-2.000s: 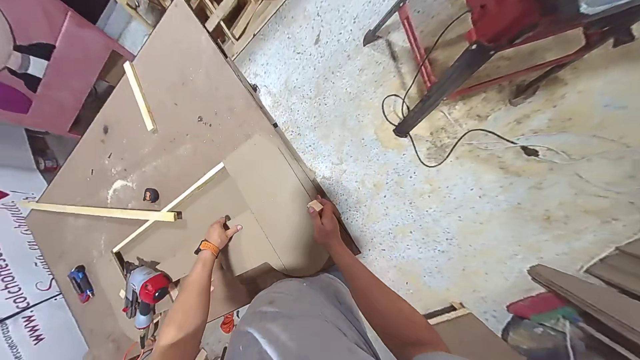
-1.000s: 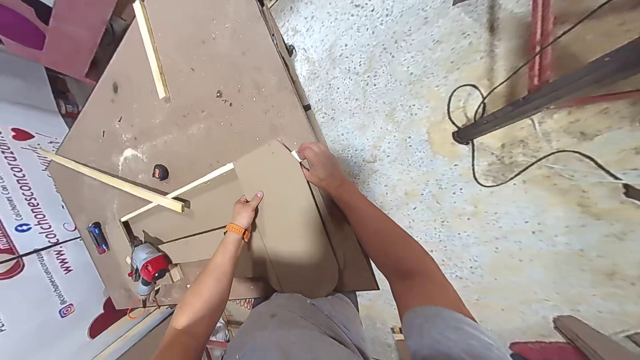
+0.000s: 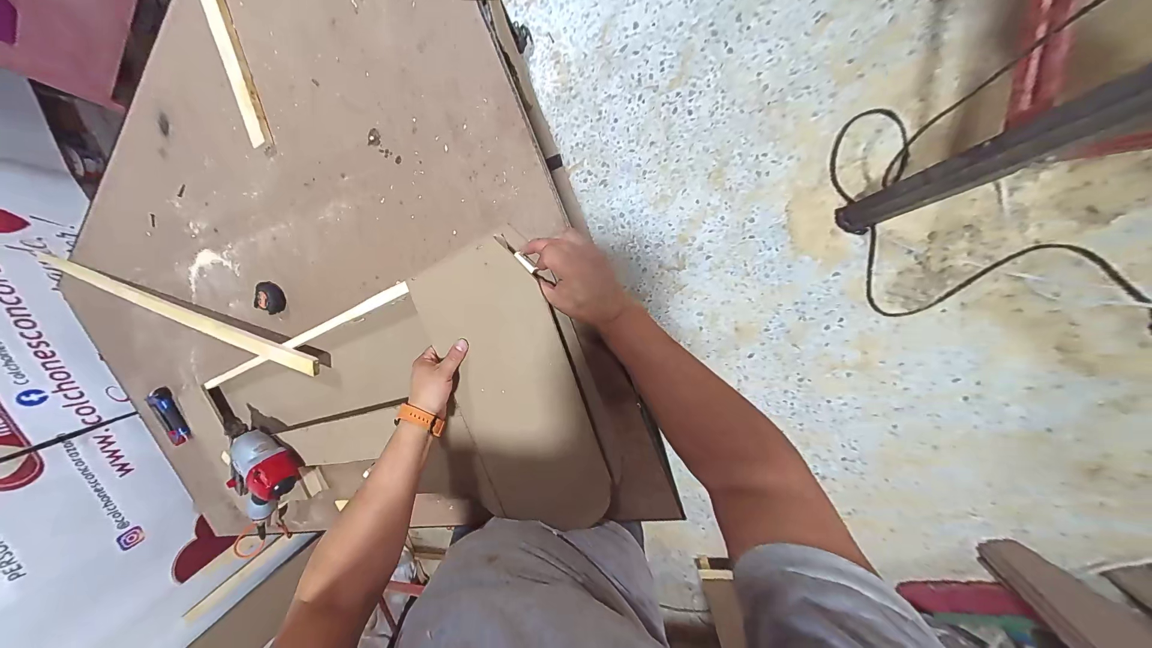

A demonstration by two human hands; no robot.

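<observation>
A brown fibreboard panel [image 3: 531, 387] with rounded corners lies on the large worktable [image 3: 432, 171]. My right hand [image 3: 576, 274] pinches a small pale piece [image 3: 526, 263] at the panel's far right corner; whether it is wood or a tool cannot be told. My left hand [image 3: 439, 373], with an orange wristband, grips the panel's left edge, thumb on top and fingers mostly hidden beneath. Left of the panel, a thin wooden strip [image 3: 351, 319] runs out from its corner and passes under a longer wooden batten [image 3: 198, 319].
A red and grey power tool [image 3: 270, 468], a black round object [image 3: 269, 297] and a blue-black object [image 3: 167, 416] rest on the table. Another batten [image 3: 236, 72] lies farther off. A printed banner [image 3: 72, 432] hangs left. Right, a cable [image 3: 900, 310] loops around a metal leg [image 3: 981, 148].
My right hand has moved from the panel's right side up to its far corner. My left hand has shifted onto the panel's left edge. The view has come closer to the table.
</observation>
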